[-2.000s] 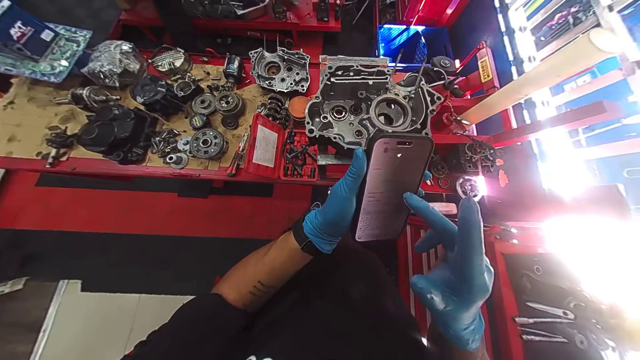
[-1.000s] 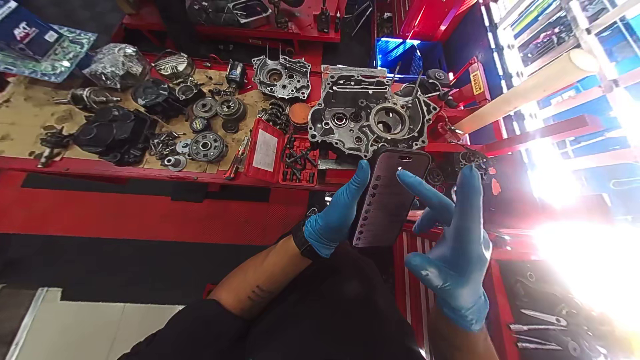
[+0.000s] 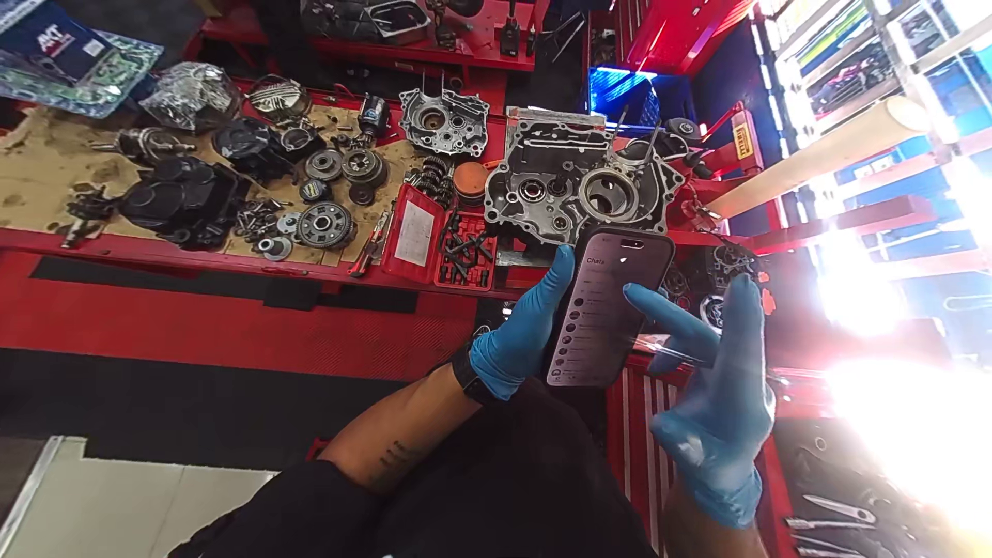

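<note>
In a blue glove, my left hand (image 3: 521,333) grips a smartphone (image 3: 604,310) by its left side, thumb along the edge. The lit screen shows a list. My right hand (image 3: 721,395), gloved alike, holds nothing; its fingers are spread and one fingertip is at the phone's right edge; whether it touches cannot be told. Beyond the phone lies a large engine crankcase half (image 3: 558,174) on the red bench. A smaller crankcase half (image 3: 446,124) is up and left of it. A red case of black tool pieces (image 3: 465,260) lies open, left of the phone.
Cardboard (image 3: 46,155) at left bears a black engine cover (image 3: 182,198), a clutch basket (image 3: 325,225), gears and bolts. A round orange object (image 3: 470,180) is beside the large crankcase half. A pale bar (image 3: 829,155) slants at right. Pliers (image 3: 838,508) lie in a drawer at lower right.
The phone's screen has changed from lines of text to a list with round icons. My right hand's fingertip has moved from the upper screen toward the phone's right edge since a second ago.
</note>
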